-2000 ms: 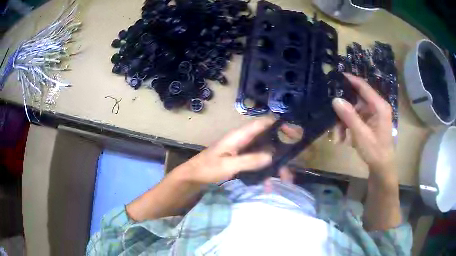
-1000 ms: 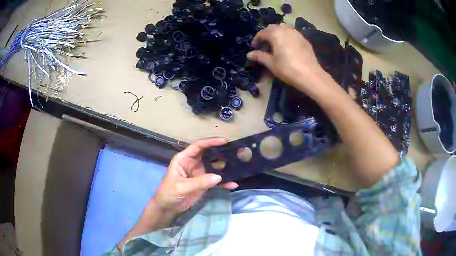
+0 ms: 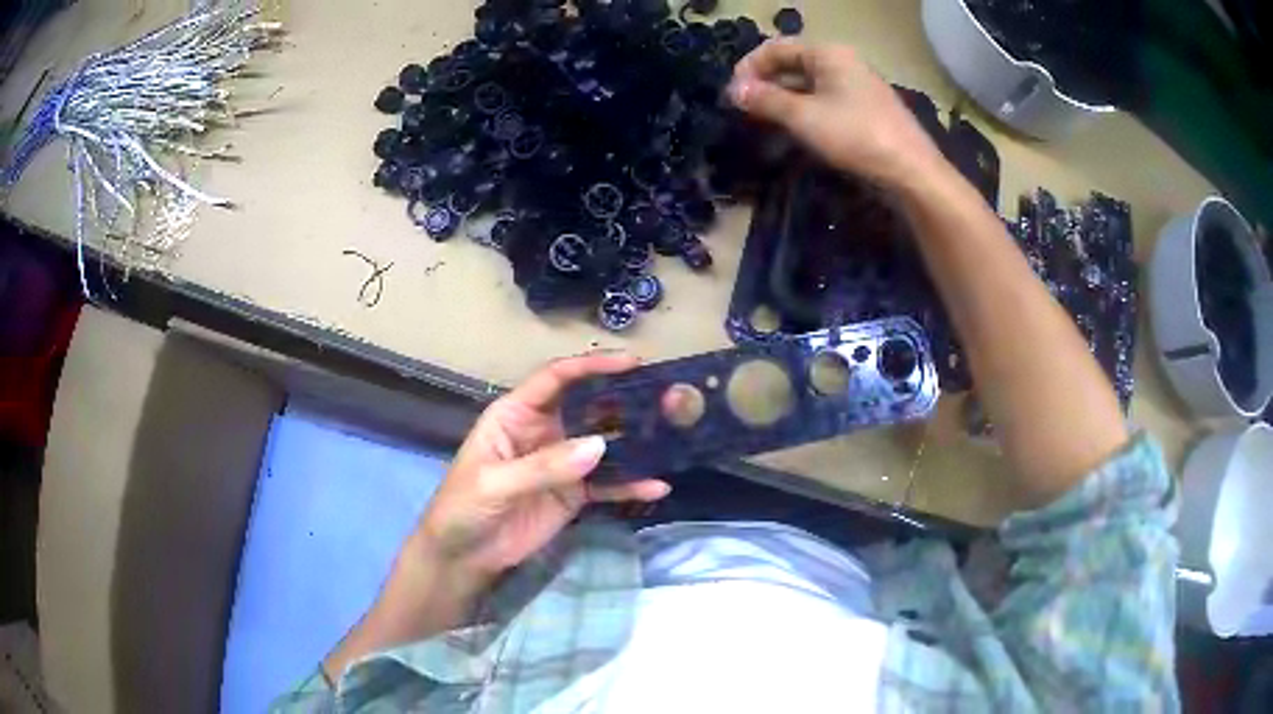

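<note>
A long black front panel (image 3: pixel 725 402) with round holes, the biggest near its middle, is held over the table's front edge. My left hand (image 3: pixel 538 453) grips its left end, thumb on top and fingers beneath. The right end looks shiny. My right hand (image 3: pixel 824 112) is at the right side of the heap of black button caps (image 3: pixel 586 168), fingertips pinched together at the black pieces. Whether it holds a cap cannot be told. More black panels (image 3: pixel 838 251) lie under and beside my right forearm.
Circuit boards (image 3: pixel 1082 279) are piled right of the panels. White bowls stand at the far edge (image 3: pixel 998 87) and right (image 3: pixel 1175 335), with another white bowl (image 3: pixel 1229 537) nearer. A wire bundle (image 3: pixel 112 119) lies far left. An open carton (image 3: pixel 140 488) with a pale blue sheet (image 3: pixel 328 544) is below the edge.
My right hand has gone from the panel to the cap heap and stayed there. My left hand has moved left and holds the panel's left end, with the panel now lying flatter.
</note>
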